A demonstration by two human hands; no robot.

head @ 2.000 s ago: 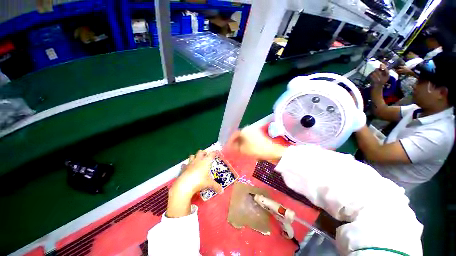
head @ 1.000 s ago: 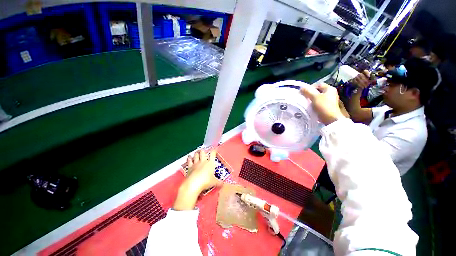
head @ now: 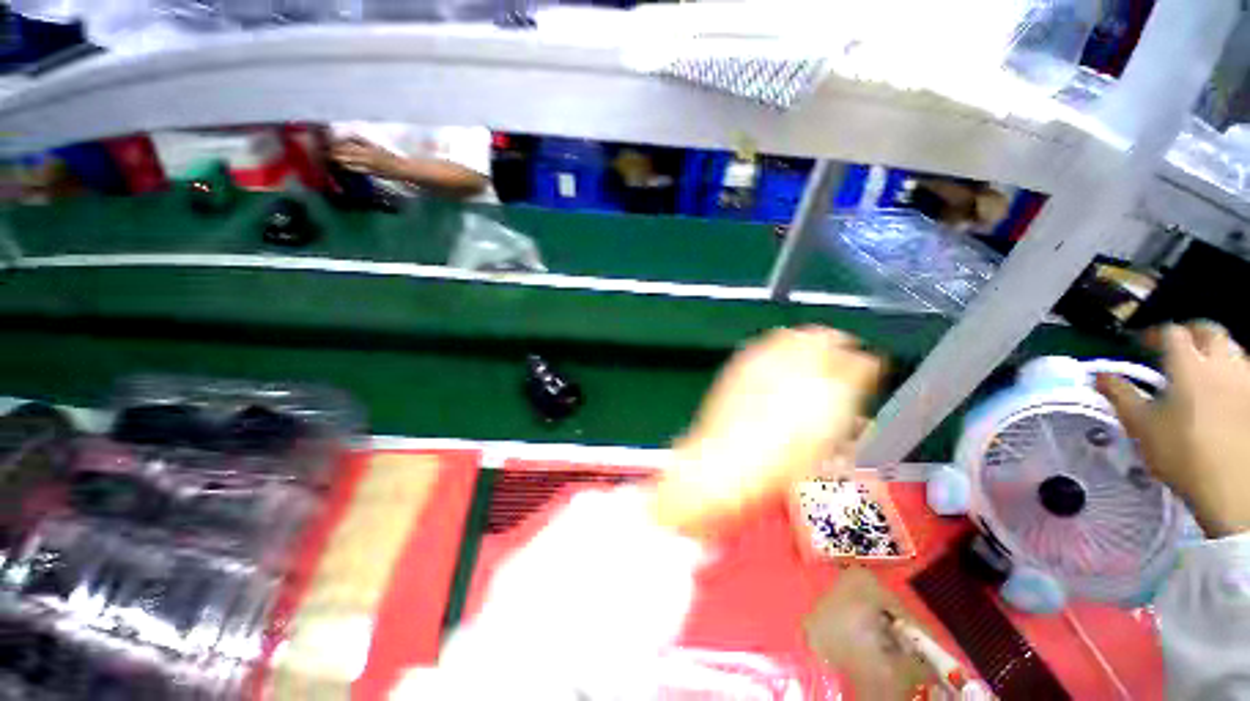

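The white and pale blue desk fan (head: 1062, 496) stands on the red mat at the right. My right hand (head: 1195, 418) is raised at the fan's upper right side with fingers apart; whether it touches the fan is unclear. My left hand (head: 781, 418) is blurred and reaches over the bench edge near the parts box (head: 850, 519); its fingers are too blurred to tell if they hold anything. The box holds tiny white, blue and black pieces.
The glue gun (head: 936, 655) lies on a tan sheet (head: 853, 633). Stacked clear trays (head: 151, 548) stand far left beside a cream sheet (head: 368, 568). A black unit (head: 551, 389) is on the green conveyor (head: 658, 397). A white post (head: 1021, 295) rises by the fan. A person's arm shows across the conveyor.
The view has swung left. My left hand has left the parts box and reaches toward the conveyor side. My right hand has come off the fan's top handle and its fingers have spread.
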